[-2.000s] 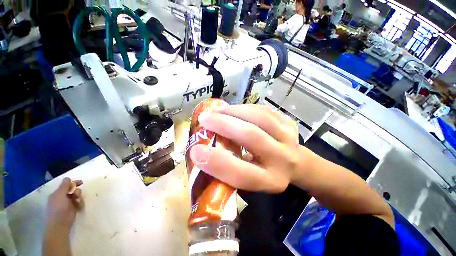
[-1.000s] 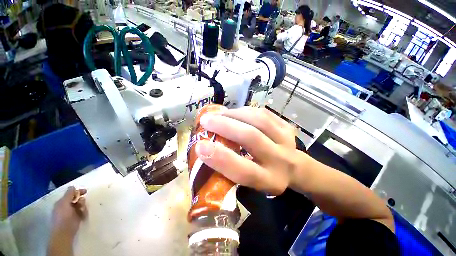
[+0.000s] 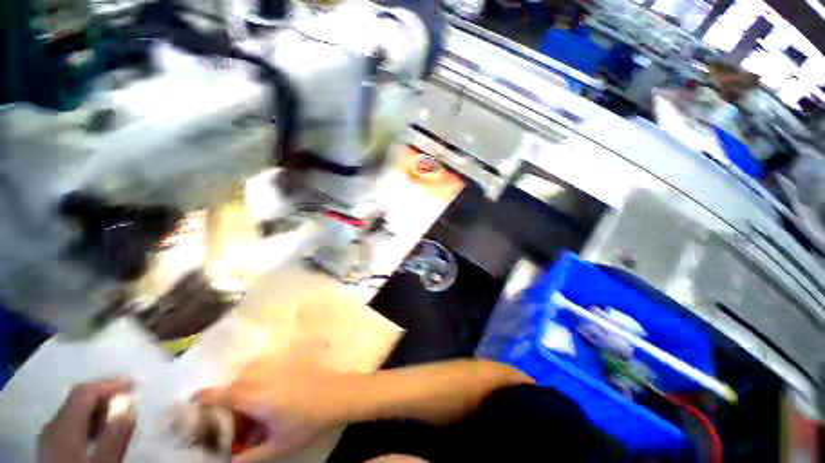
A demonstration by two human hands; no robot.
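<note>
The picture is blurred. My right hand [image 3: 289, 405] is low in the view, closed round the drink bottle [image 3: 246, 432]. Only a bit of its orange-brown body shows below my fingers, and its pale neck end points left. My left hand [image 3: 86, 425] is at the lower left, its fingers closed on a small pale cap [image 3: 119, 407]. The cap and the bottle's neck are apart, with a short gap between them. Both hands are over the pale table [image 3: 312, 330] in front of the sewing machine [image 3: 181, 136].
A blue plastic bin [image 3: 507, 327] stands at the right, holding a white rod, cords and a red cable. A small red-handled tool [image 3: 342, 215] lies beside the machine. A small round clear or metallic item [image 3: 432, 265] shows right of the table edge. A long white rail crosses behind.
The view has swung down and right. My right hand has lowered the bottle from before the machine to the table area, bringing it near my left hand. The blue bin's contents now show.
</note>
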